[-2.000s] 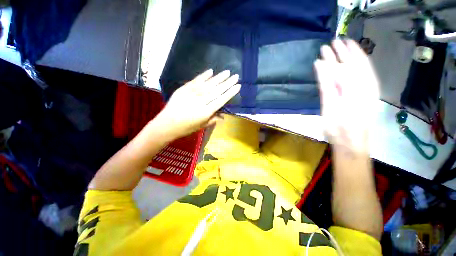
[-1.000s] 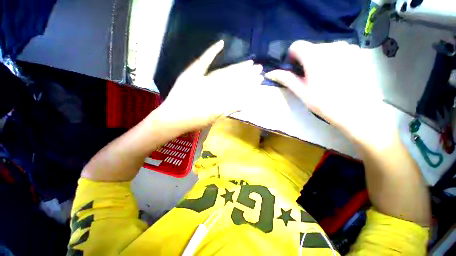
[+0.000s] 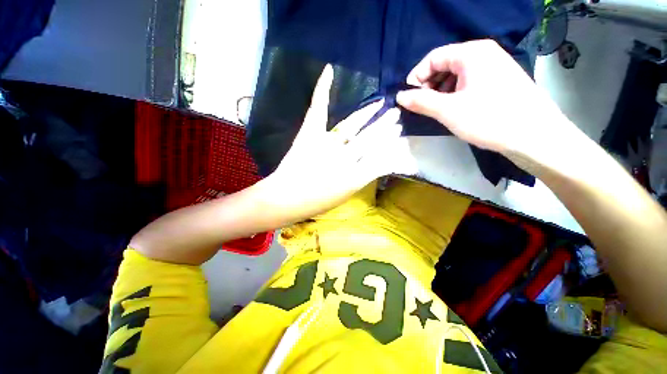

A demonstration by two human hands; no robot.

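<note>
A navy garment panel (image 3: pixel 329 36) lies on the white table in front of me, with a darker, duller layer (image 3: pixel 289 95) at its lower left. A vertical seam strip runs down its middle. My left hand (image 3: pixel 347 146) rests on the lower edge, fingers spread, its fingertips at the foot of the strip. My right hand (image 3: pixel 475 95) pinches the cloth at the strip between thumb and index finger, just right of my left fingertips. A corner of the panel hangs down at the lower right, near the table edge.
White table edge (image 3: pixel 563 208) runs below the cloth. Red slotted baskets (image 3: pixel 194 157) stand under the table at left. A grey panel (image 3: pixel 80 51) and navy cloth (image 3: pixel 22 22) lie at upper left. A dark flat thing (image 3: pixel 632 102) and part of the white machine (image 3: pixel 629 9) show at right.
The panel first lay flat under my hands. My right hand has come inward to grip its lower edge at the strip. My left hand has moved right, and the lower right corner now hangs lower.
</note>
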